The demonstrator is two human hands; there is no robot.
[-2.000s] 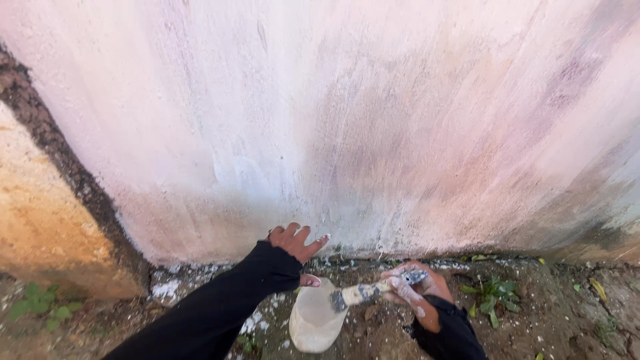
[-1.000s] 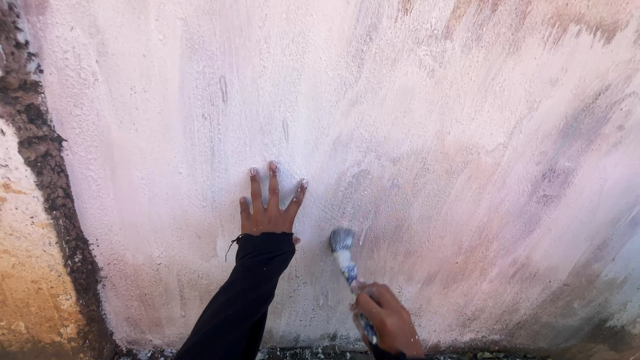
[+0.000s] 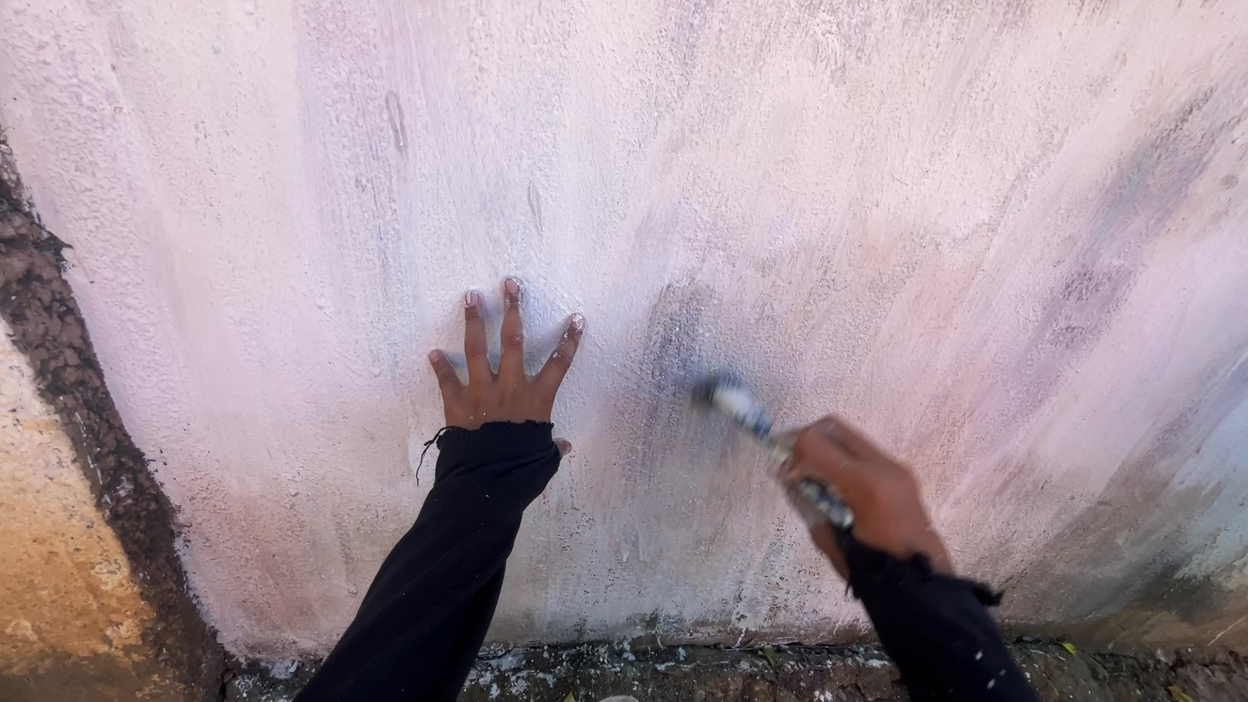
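My left hand [image 3: 502, 385] rests flat against the rough plastered wall [image 3: 624, 175], fingers spread, with white paint on the fingertips. To its right, my right hand [image 3: 868, 487] is closed around the handle of a paintbrush [image 3: 746, 409]. The brush points up and left, and its dark bristles are at the wall beside a darker, greyish-purple patch [image 3: 682, 341]. Both the brush and the hand holding it are blurred. The wall bears streaky whitish and pink paint. Black sleeves cover both forearms, and the right one has white specks.
On the left a rough, dark brown vertical edge [image 3: 83, 419] borders an orange and white wall section [image 3: 58, 536]. Along the wall's foot runs soil [image 3: 702, 673] with white paint spatters. The top of a pale object [image 3: 619, 698] just shows at the bottom edge.
Two seconds ago both hands were low, by a pale container, the right holding the brush over it. The left hand now lies on the wall, and the brush is at the wall. The view has tilted up.
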